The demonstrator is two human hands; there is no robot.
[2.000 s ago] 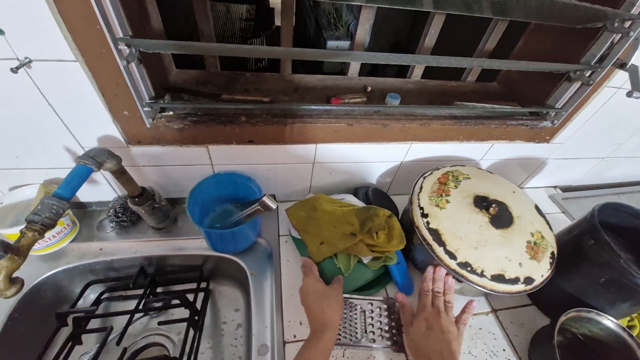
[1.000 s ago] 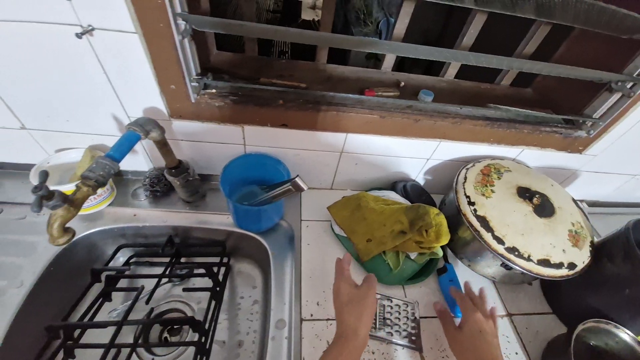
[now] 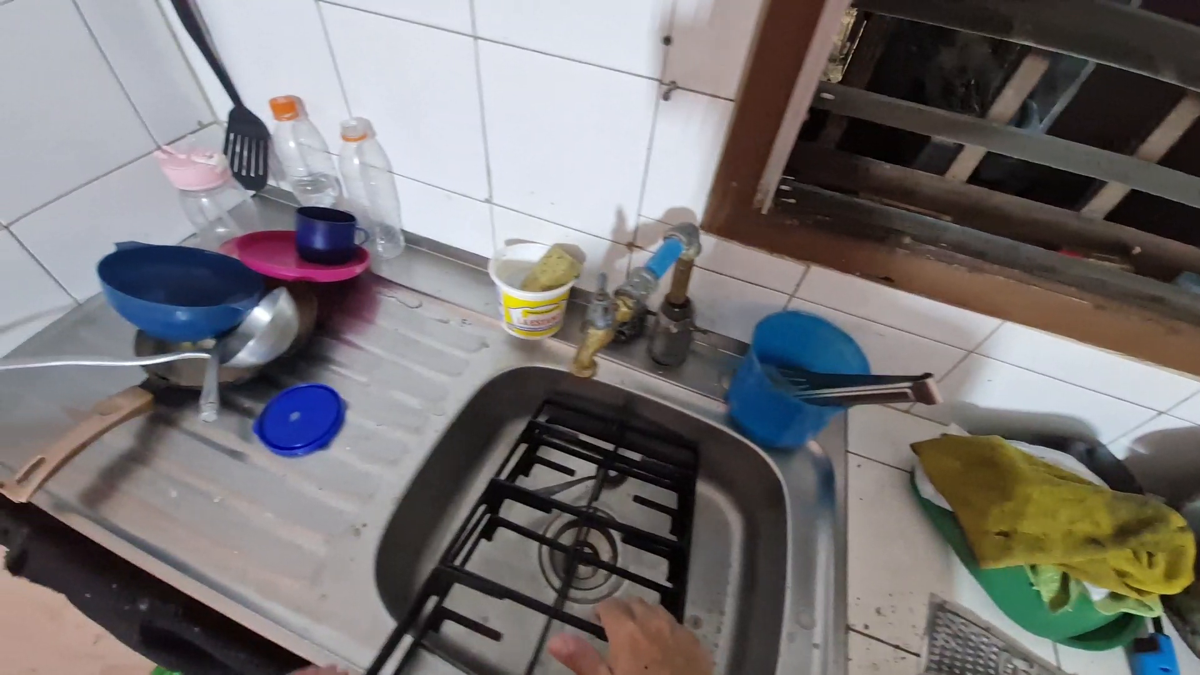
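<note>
My right hand [image 3: 642, 642] is at the bottom edge, above the lower right part of a black metal stove grate [image 3: 586, 511]. Its thumb stands apart from the fingers and nothing shows in it; whether it touches the grate is unclear. Only a sliver of my left hand [image 3: 319, 670] shows at the bottom edge, near the grate's lower left end, so its hold is hidden. The grate lies tilted in the steel sink [image 3: 750, 525], over the drain. A brass faucet [image 3: 595, 337] stands behind the sink. At the sink's back right corner is a blue plastic container [image 3: 787, 412] with tongs [image 3: 862, 386] in it.
The drainboard [image 3: 375, 487] holds a blue lid [image 3: 301, 419], a blue colander [image 3: 178, 291], a pan with a wooden-coloured handle [image 3: 84, 445], a ladle and plastic bottles. A white tub [image 3: 532, 305] holds a sponge. Right of the sink are yellow cloth [image 3: 1050, 516] and a metal grater [image 3: 970, 642].
The view has swung left to the sink and drainboard. My hands were beside the grater on the tiled counter; now my right hand is over the grate and my left is almost out of frame.
</note>
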